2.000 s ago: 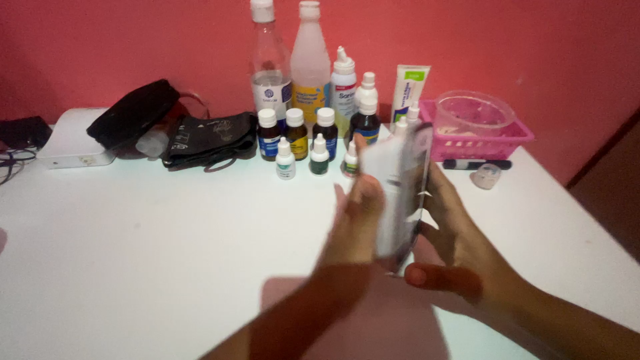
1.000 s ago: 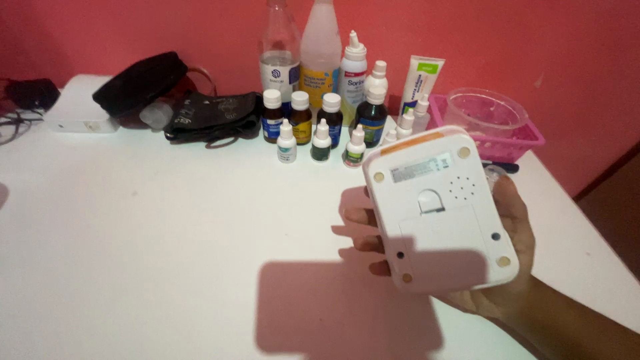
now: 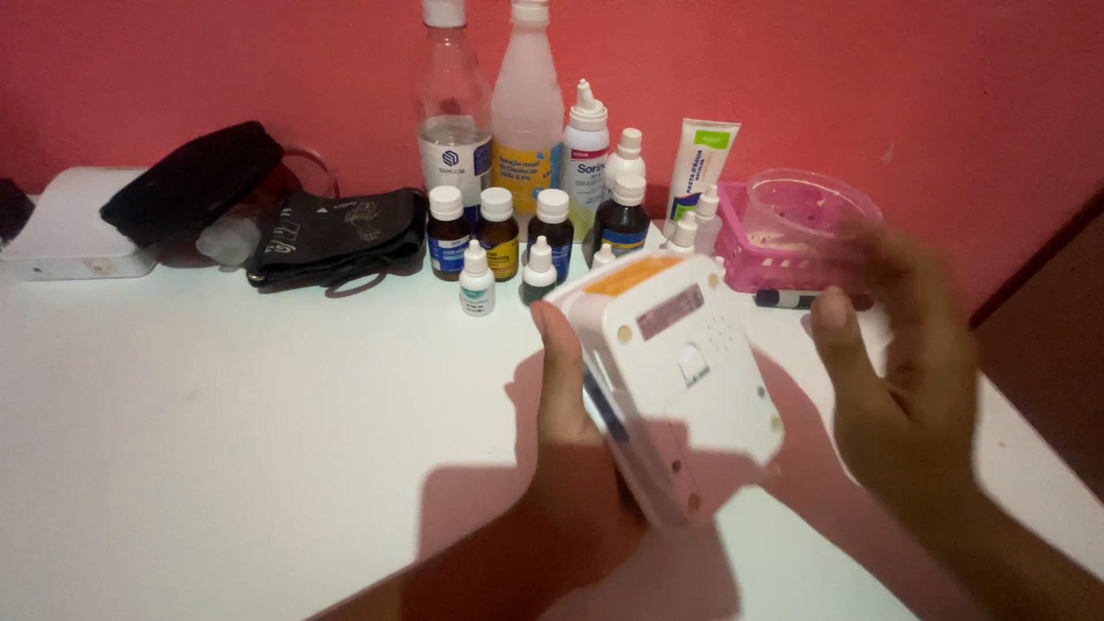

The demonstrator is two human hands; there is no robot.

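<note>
My left hand (image 3: 573, 457) holds a white electronic device (image 3: 690, 388), likely a blood pressure monitor, by its left side, thumb on the near edge. The device is tilted, its underside with round feet, a battery cover and a small printed label facing me. To its right my right hand (image 3: 906, 388) is raised, fingers apart and blurred, touching nothing that I can see. Behind the device stand small dropper bottles (image 3: 477, 285) and dark bottles with white caps (image 3: 498, 237). A black blood pressure cuff (image 3: 341, 233) lies folded at the left.
Along the red wall stand a clear plastic bottle (image 3: 453, 155), a saline bottle (image 3: 528, 112), a nasal spray (image 3: 586, 164) and a cream tube (image 3: 703, 168). A pink basket (image 3: 742, 259) holds a clear tub. A black pouch (image 3: 194, 185) leans on a white box (image 3: 69, 233).
One second ago my right hand held the device with its underside showing; now my left hand holds it and the right is apart from it. The device has tilted further.
</note>
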